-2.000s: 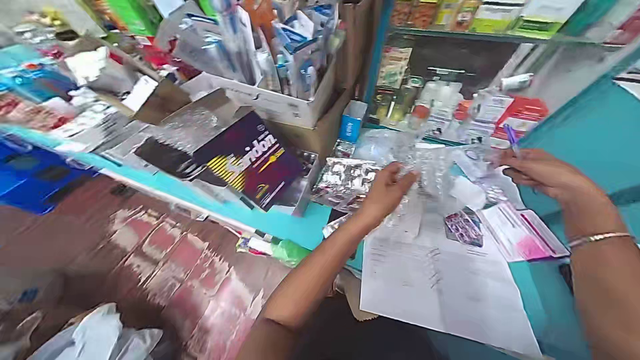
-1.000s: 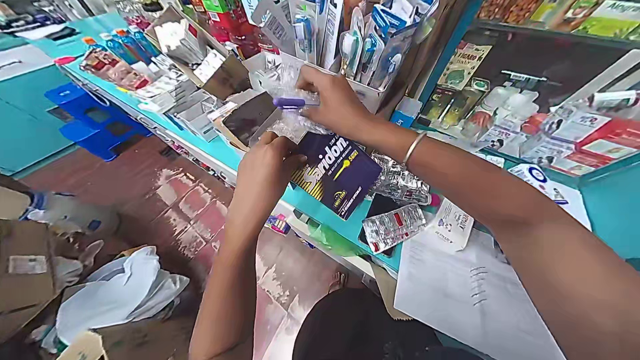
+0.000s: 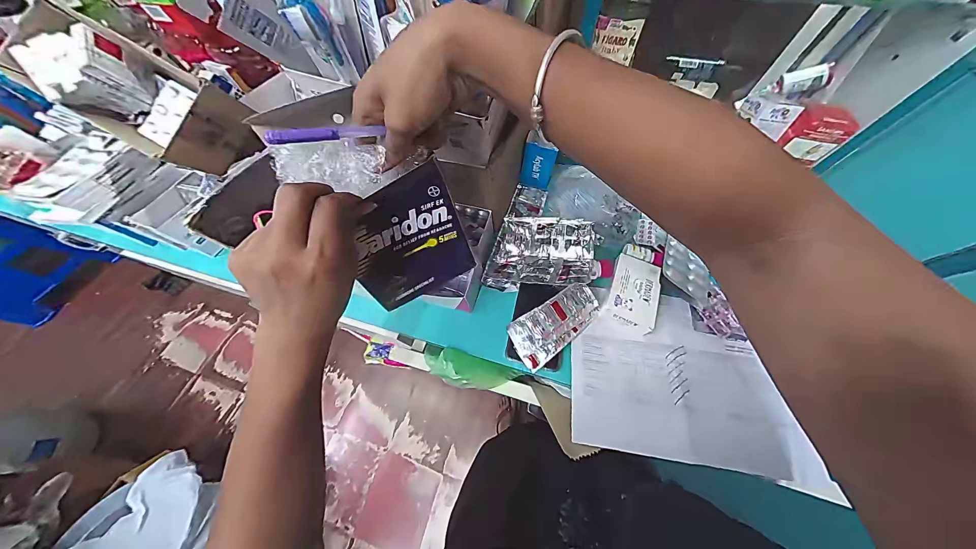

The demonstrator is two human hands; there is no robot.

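My left hand is closed at the rim of an open box, by the left edge of its dark Saridon flap. Clear crinkled plastic bulges out above the fingers. My right hand reaches down over the box from above, its fingers bent at the plastic, with a purple pen held against them. The right fingertips are partly hidden. To the right lie silver blister strips, a red-marked strip on a dark phone-like object, and a small white carton.
A written-on paper sheet lies at the counter's front right. Cartons of packets crowd the left and back. A green plastic bag hangs at the counter's edge. A blue plastic stool stands at the left, and a white bag lies below.
Both hands have moved left from the papers to the Saridon box. The crinkled plastic, earlier among the strips on the counter, is now at the box's opening. The view has shifted.
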